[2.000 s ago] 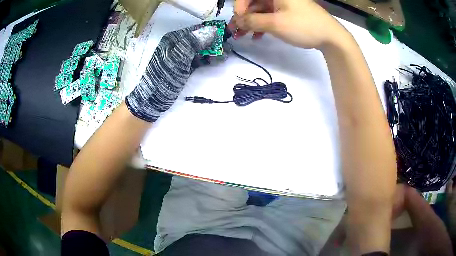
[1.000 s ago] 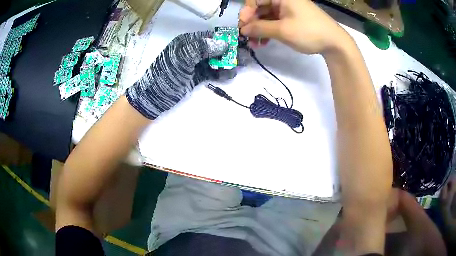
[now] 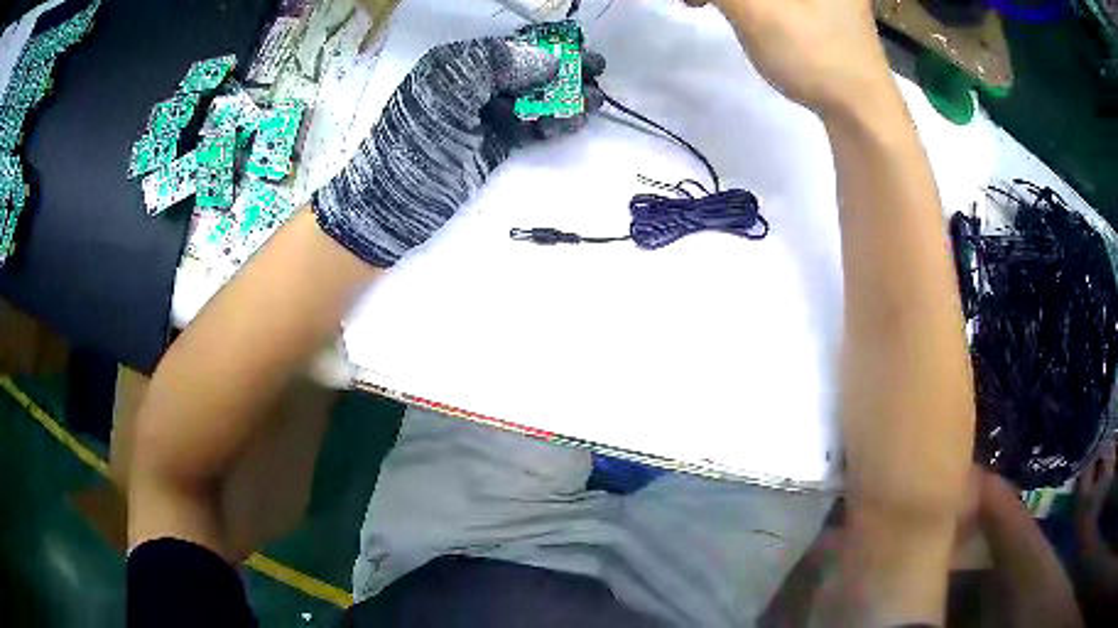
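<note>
My left hand (image 3: 423,141), in a mottled grey-black knit glove, holds a small green circuit board (image 3: 558,76) upright between thumb and fingers at the top centre. A thin black DC cable (image 3: 695,217) lies bundled on the white sheet. One strand of it runs up to my gloved fingers behind the board; its join to the board is hidden. Its barrel plug (image 3: 543,236) points left on the sheet. My bare right hand (image 3: 797,37) is at the top edge, right of the board and apart from it. Its fingertips are cut off by the frame edge.
A pile of loose green boards (image 3: 221,153) lies at left, and board rows (image 3: 27,123) at the far left on a black surface (image 3: 92,209). A large tangle of black cables (image 3: 1036,331) is at right. Another person's arm (image 3: 1024,552) shows at the lower right.
My right hand has moved away from the board, up and right to the frame's edge. The board, cable bundle and plug appear higher in view than a second ago. My left hand keeps its hold.
</note>
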